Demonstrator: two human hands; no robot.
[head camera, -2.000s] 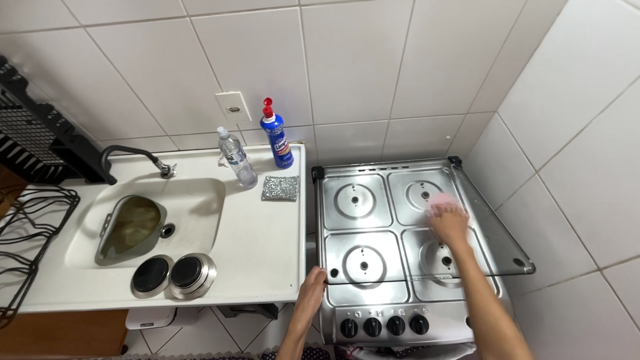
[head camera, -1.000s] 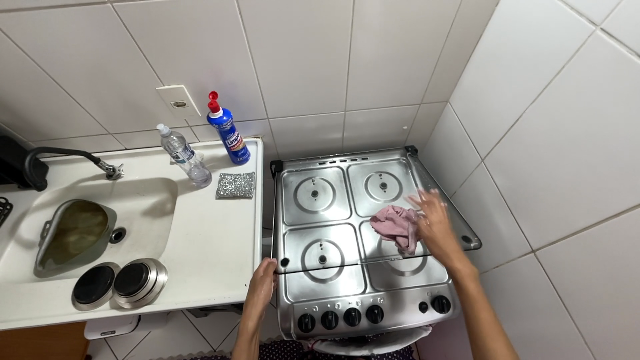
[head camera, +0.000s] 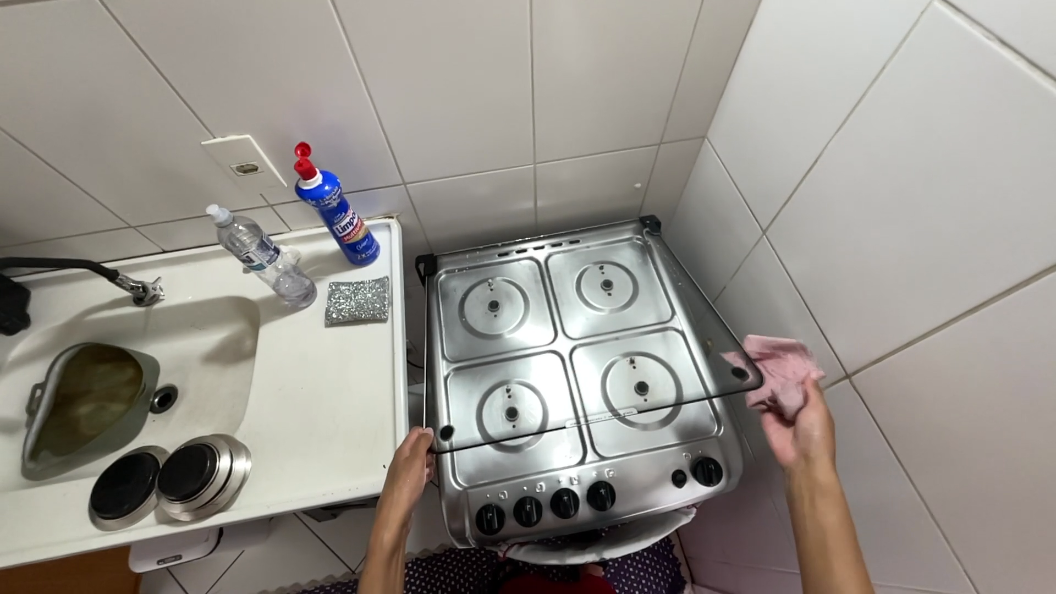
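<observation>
A stainless steel gas stove (head camera: 569, 346) stands in the corner, its burner caps and grates off. Its tinted glass lid (head camera: 705, 330) is partly lowered above the cooktop. My left hand (head camera: 410, 470) grips the lid's front left corner. At the front right corner, my right hand (head camera: 800, 425) holds a pink cloth (head camera: 780, 371) against the glass edge. Black control knobs (head camera: 564, 502) line the stove's front.
Left of the stove, a white sink counter (head camera: 322, 388) bears a blue cleaner bottle (head camera: 340, 210), a clear plastic bottle (head camera: 264, 256), a silvery scrubbing sponge (head camera: 357, 300) and stacked burner parts (head camera: 202, 477). A container of murky liquid (head camera: 87, 404) lies in the basin. Tiled walls enclose the stove.
My right hand has moved with the pink cloth from over the cooktop to the lid's right front corner. My left hand remains at the left corner. The view has shifted right.
</observation>
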